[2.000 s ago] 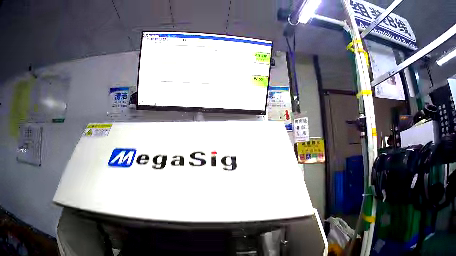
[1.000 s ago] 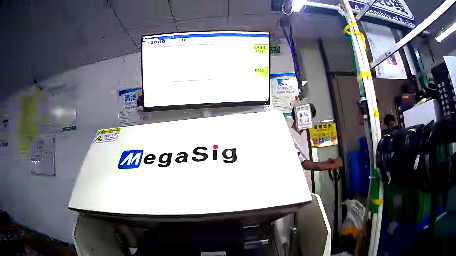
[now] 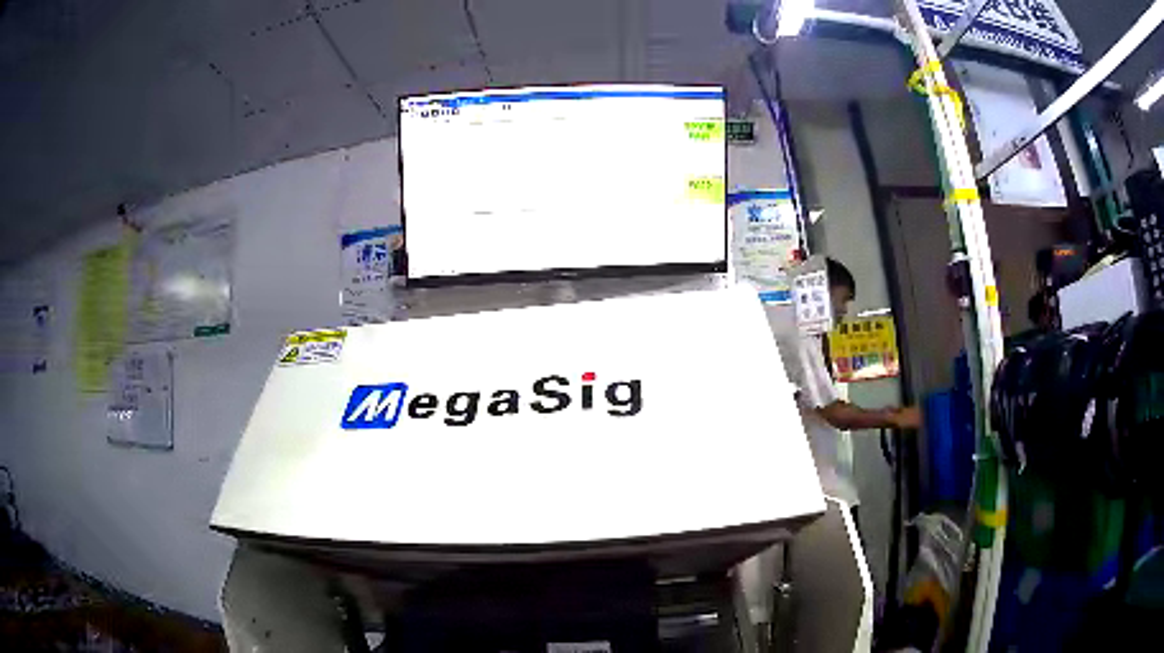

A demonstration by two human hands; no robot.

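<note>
The cream-white shielded test box [image 3: 523, 472] stands right in front of me with its lid tilted up, "MegaSig" on the lid and a yellow warning label at its upper left. Under the lid the opening is dark; part of a black test fixture [image 3: 523, 612] shows there, cut off by the bottom edge. The wide monitor [image 3: 562, 185] above the box is lit, with two yellow-green fields at its right side. Neither of my hands is in the picture.
A person [image 3: 836, 396] stands behind the box at the right, one arm stretched out. A white upright pole [image 3: 973, 255] with yellow tape rises at the right. Beyond it a row of black headphones [image 3: 1079, 396] hangs. Posted sheets [image 3: 141, 396] are on the left wall.
The view has turned, so the box and monitor sit further right. The person, absent in the oldest frame, now shows more fully beside the box. The lid stays up.
</note>
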